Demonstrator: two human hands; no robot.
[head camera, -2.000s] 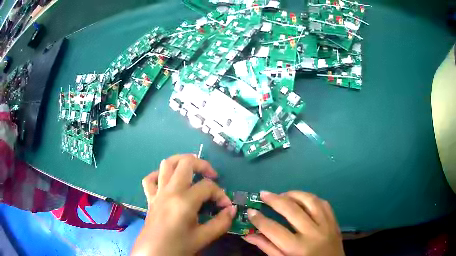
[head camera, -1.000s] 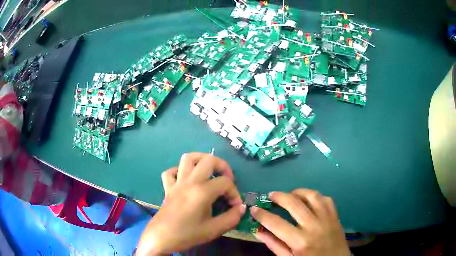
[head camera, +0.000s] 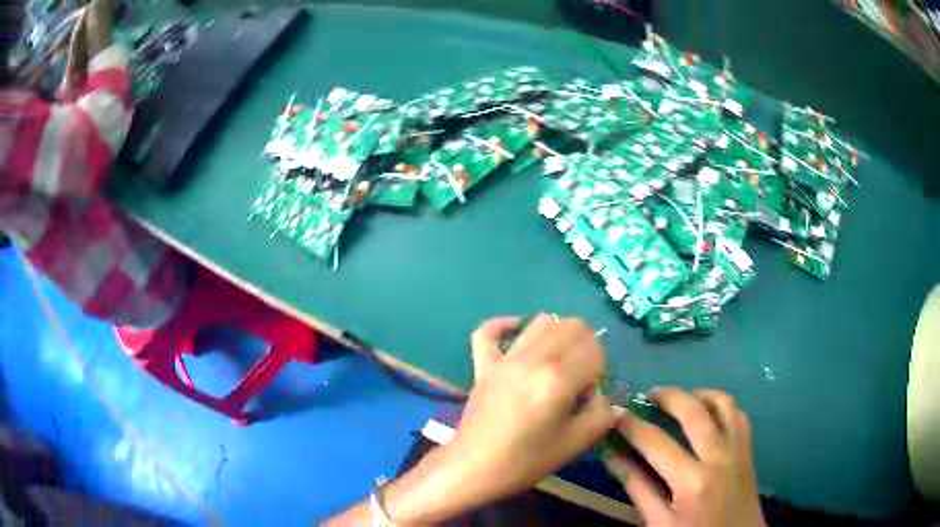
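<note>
A green circuit board panel (head camera: 624, 397) lies at the table's front edge, mostly hidden by my hands. My left hand (head camera: 544, 396) is over its left side with the fingertips bunched; what they pinch is too small and blurred to tell. My right hand (head camera: 693, 448) holds the board from the right with thumb and fingers. A dark strip (head camera: 407, 373) with a pale end (head camera: 438, 431) lies along the table edge beside my left wrist.
A heap of circuit board panels (head camera: 660, 196) lies beyond my hands, with more panels (head camera: 309, 201) at its left. A black slab (head camera: 211, 93) and a person's checked sleeve (head camera: 62, 154) are at the left. A red stool (head camera: 222, 340) stands below. A cream disc (head camera: 928, 396) is at the right edge.
The view has swung left, so the heap and my hands sit further right. The dark strip and its pale end now show at the table edge. My right hand still holds the board.
</note>
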